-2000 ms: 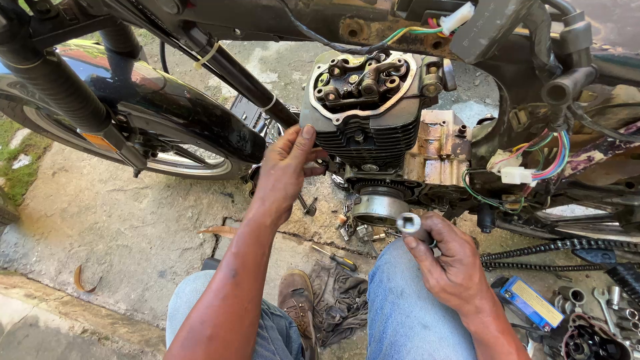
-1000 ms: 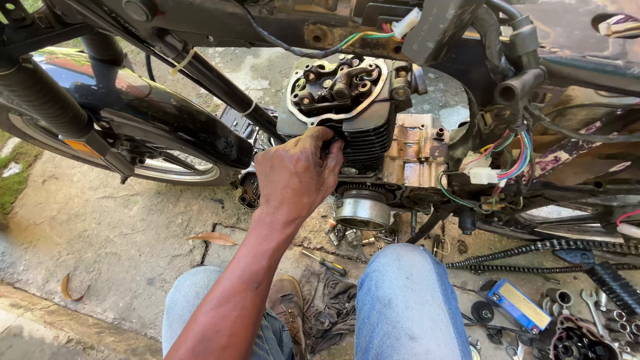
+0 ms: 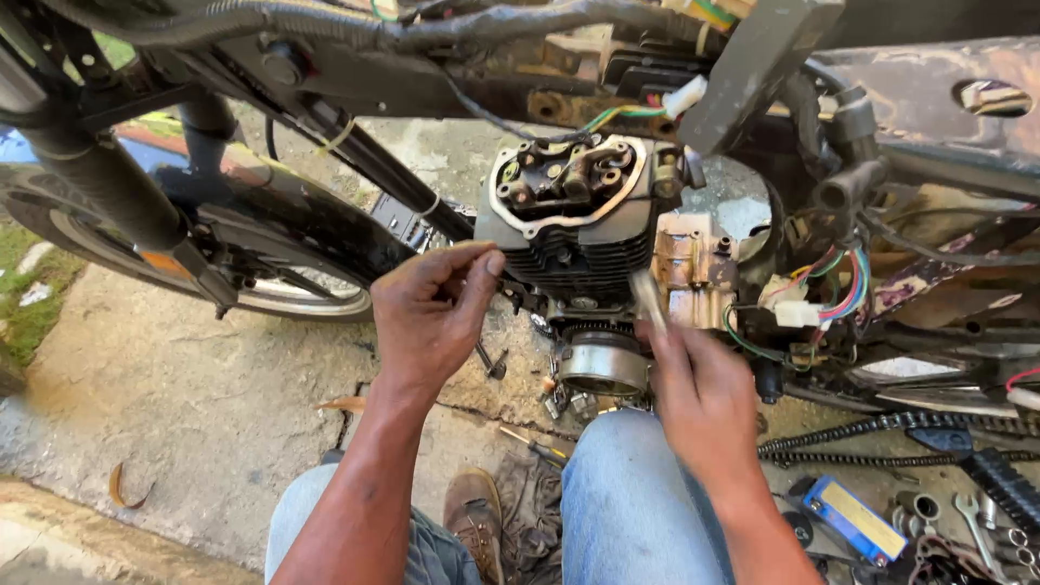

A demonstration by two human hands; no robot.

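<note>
A motorcycle engine's cylinder head (image 3: 569,183) stands with its cover off, rocker arms showing, above the finned cylinder (image 3: 577,264). My left hand (image 3: 431,305) is at the left of the fins, thumb and forefinger curled close together; whether something small is between them cannot be told. In my right hand (image 3: 703,390) is a metal tool (image 3: 648,301), blurred, its end by the right side of the fins. Below the cylinder sits the round metal rotor (image 3: 604,366), between my hands. The tan crankcase part (image 3: 691,260) is right of the fins.
Frame tubes and a wiring harness (image 3: 325,28) cross above the engine. Loose connectors (image 3: 796,313) hang at the right. A drive chain (image 3: 877,422), a blue battery (image 3: 853,520) and a wrench (image 3: 975,528) lie lower right. A screwdriver (image 3: 536,445) rests near the shoe (image 3: 474,520).
My left hand has come away from the front of the fins to their left side. My right hand, out of view one second ago, is back beside the cylinder with a metal tool.
</note>
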